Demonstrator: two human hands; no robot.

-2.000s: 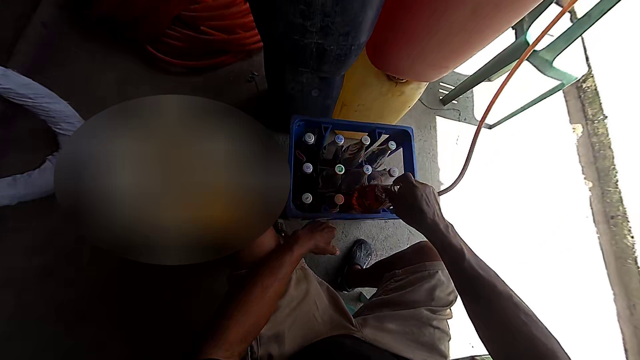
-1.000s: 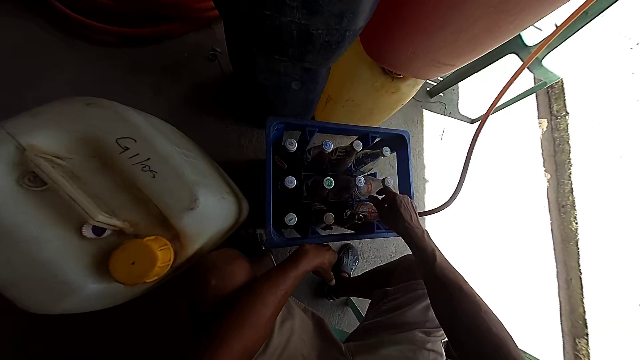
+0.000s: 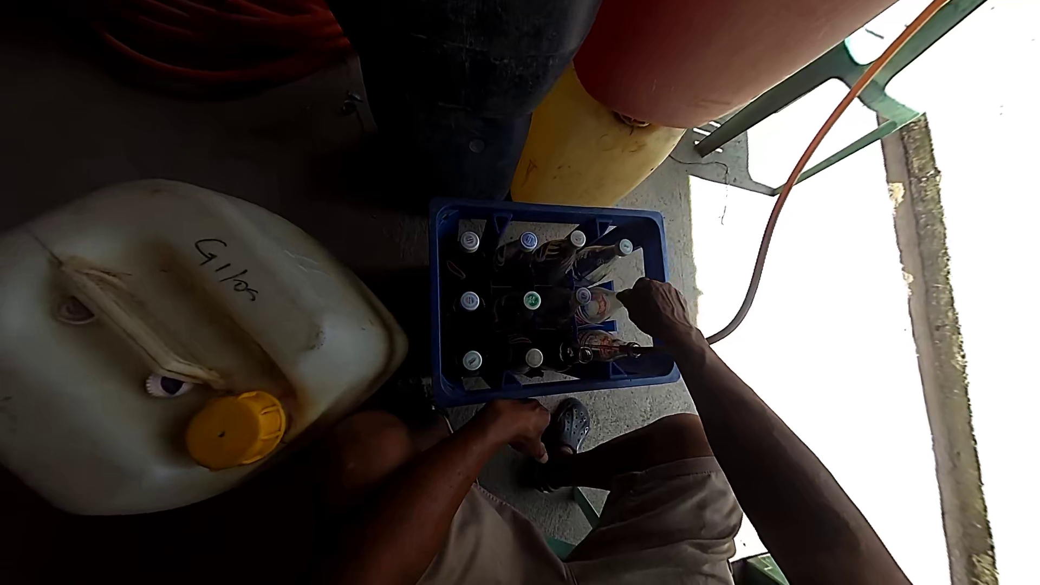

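A blue plastic crate [image 3: 554, 395] on the concrete floor holds several glass bottles in rows, most with crimped metal caps. My right hand [image 3: 660, 313] is at the crate's right side, its fingers closed at the top of a glass bottle [image 3: 600, 307] with a printed label. The hand hides that bottle's mouth. Below it, another labelled bottle [image 3: 605, 346] leans in the near right part. My left hand [image 3: 520, 424] is by the crate's near rim, fingers curled and partly in shadow. Whether it touches the rim or grips anything is not clear.
A large white plastic jerrycan [image 3: 317, 268] with a yellow cap [image 3: 236, 431] stands at the left. Dark, yellow [image 3: 593, 154] and red containers [image 3: 723, 57] crowd the far side. An orange hose [image 3: 800, 162] curves past a green plastic chair [image 3: 869, 134] at the right.
Two seconds ago my right hand held a reddish bottle over the crate's near right part; it is now farther up the right side, at another bottle's top. My left hand remains by the near rim.
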